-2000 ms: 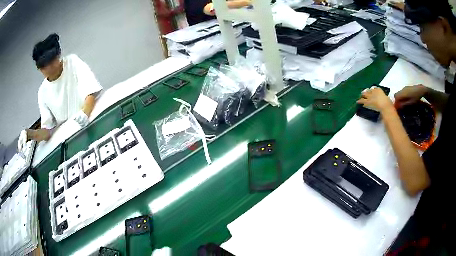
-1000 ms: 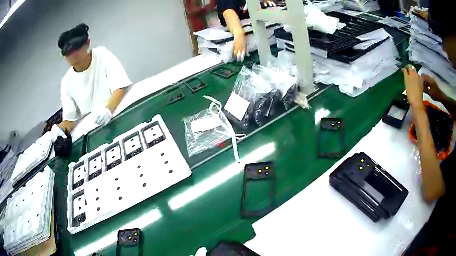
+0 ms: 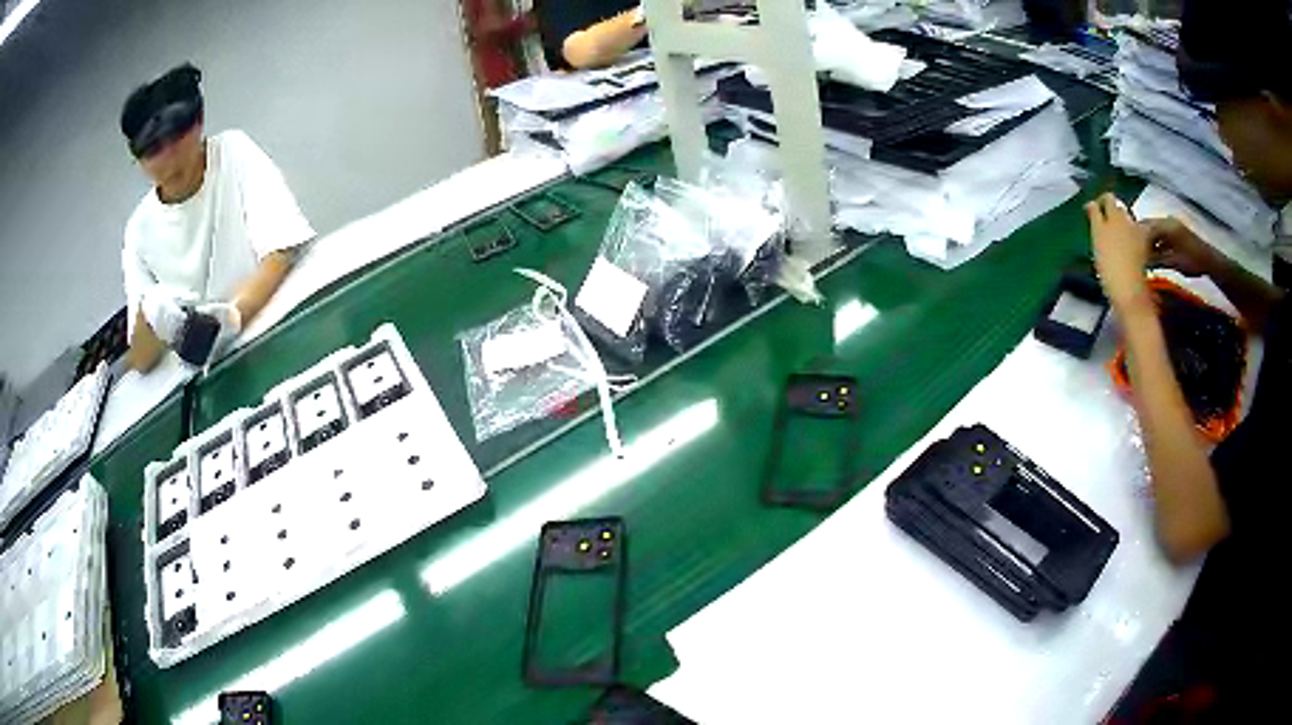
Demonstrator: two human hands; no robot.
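Observation:
Neither of my hands is in the picture. A black open housing with yellow dots (image 3: 577, 544) lies on the green belt in front of me. Another black housing (image 3: 818, 394) lies further up the belt. The top end of a third (image 3: 245, 708) shows at the bottom left edge. A dark object (image 3: 633, 707), cut off by the bottom edge, is too partial to identify. A pile of overlapping black housings (image 3: 988, 527) lies on the white ledge (image 3: 836, 623) at the right.
A white blister tray (image 3: 333, 517) lies on the belt's left side, near clear bags (image 3: 680, 276) and a pale post (image 3: 794, 156). A black-shirted worker's arm (image 3: 1169, 453) is beside an orange-rimmed basket (image 3: 1204, 354). A white-shirted worker (image 3: 213, 213) holds a dark unit.
The near housings have moved down-left along the belt. The small white shape at the bottom edge is gone. The white-shirted worker now holds the dark unit in front of the body. The view has shifted.

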